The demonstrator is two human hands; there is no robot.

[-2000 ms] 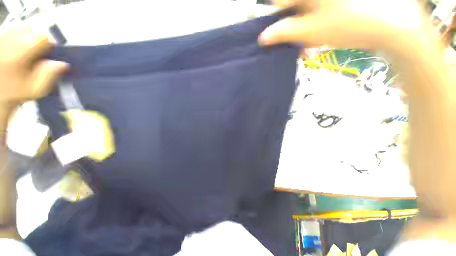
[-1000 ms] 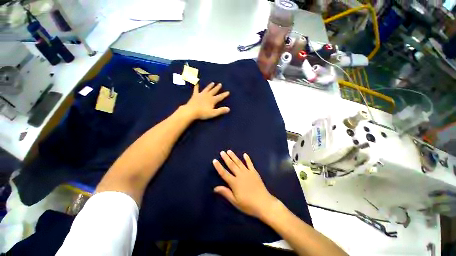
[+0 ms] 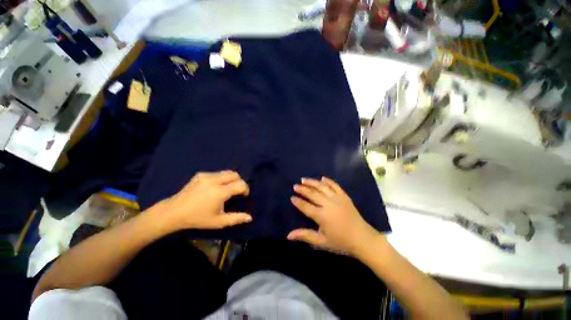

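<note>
A dark navy garment (image 3: pixel 263 112) lies spread flat in front of me, over the table and its front edge. A tan tag (image 3: pixel 231 53) and a small white label (image 3: pixel 216 60) sit at its upper left. My left hand (image 3: pixel 216 200) rests on the lower part of the cloth, fingers apart and slightly curled. My right hand (image 3: pixel 325 212) rests on the cloth to its right, fingers apart. Neither hand visibly grips the fabric. Both hands are slightly blurred.
A white sewing machine (image 3: pixel 463 131) stands at the right, with dark snips (image 3: pixel 485 234) on its bed. More navy garments with another tan tag (image 3: pixel 139 96) lie at the left. A reddish-brown bottle (image 3: pixel 339 25) stands at the back. Another machine (image 3: pixel 37 81) is at far left.
The garment was held up by both hands, then laid flat. Since then my left hand has moved down toward me, off the upper cloth, and now lies level with my right hand.
</note>
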